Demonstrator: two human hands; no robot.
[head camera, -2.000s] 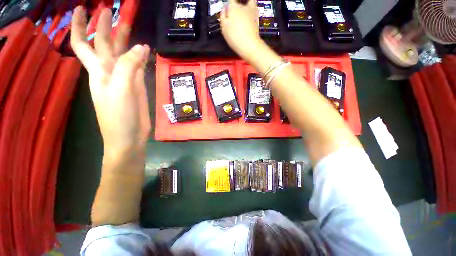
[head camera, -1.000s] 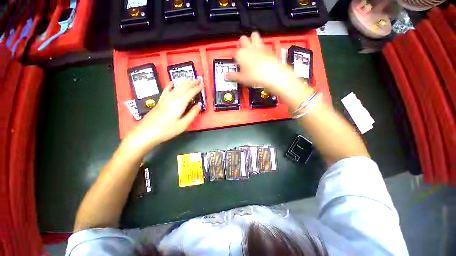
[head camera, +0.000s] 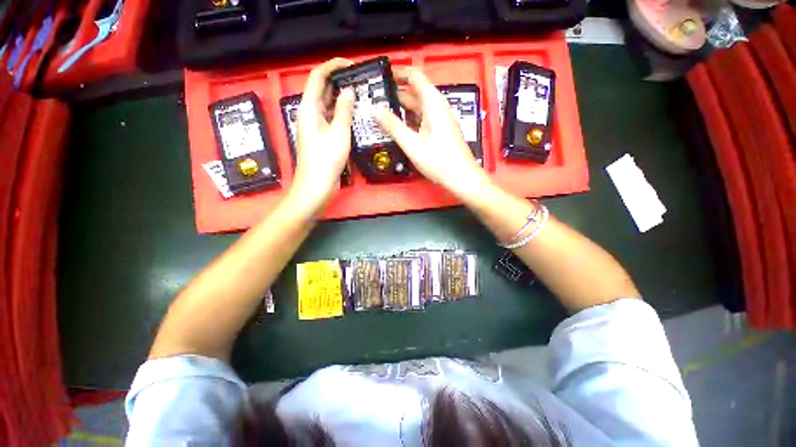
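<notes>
A black handset (head camera: 375, 131) with a white label and a gold round is held by both hands over the middle of the red tray (head camera: 349, 208). My left hand (head camera: 325, 131) grips its left side, thumb near the label. My right hand (head camera: 429, 135) holds its right side, thumb on the label. Other handsets lie in the tray: one at the left (head camera: 244, 142), one at the right (head camera: 530, 112), and two partly hidden by my hands. Any tiny part between the fingertips cannot be made out.
A yellow block (head camera: 320, 289) and a row of brown batteries (head camera: 401, 282) lie on the green mat. A black pack (head camera: 513, 266) is partly behind my right forearm. A paper slip (head camera: 636, 193) lies right. A black tray (head camera: 279, 37) is behind; red tray stacks (head camera: 30, 236) flank the mat.
My right hand has come back from the black tray. Both hands now hold the middle handset, raised and slightly tilted. The camera view has shifted, and the black pack came into view by one second ago.
</notes>
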